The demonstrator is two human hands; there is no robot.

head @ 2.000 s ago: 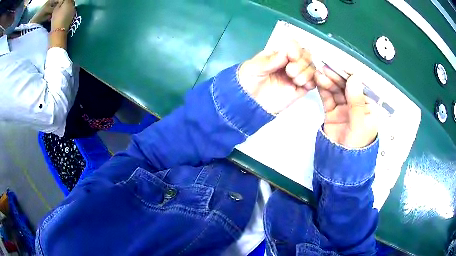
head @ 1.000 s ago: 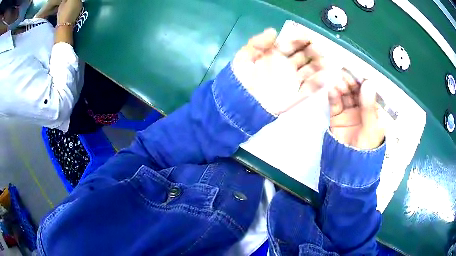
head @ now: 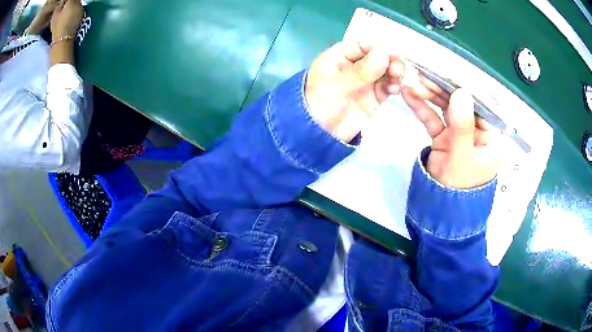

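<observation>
My right hand (head: 462,139) holds slim silver tweezers (head: 488,115) between thumb and fingers. The tweezers' tips point up and left, to the fingertips of my left hand (head: 350,87). The left hand's thumb and fingers are pinched together at the tips; whether they hold a tiny piece cannot be told. Both hands are above a large white sheet (head: 376,185) on the green bench.
Round black-rimmed units with white centres (head: 527,65) stand on the green conveyor (head: 490,39) beyond the sheet. A person in a white sleeve (head: 39,123) sits at left. A blue crate (head: 120,198) of small dark parts stands below the bench (head: 188,78).
The blurred hands are now steadier and nearer each other, and the tweezers show clearly in my right hand. The round units have shifted along the belt.
</observation>
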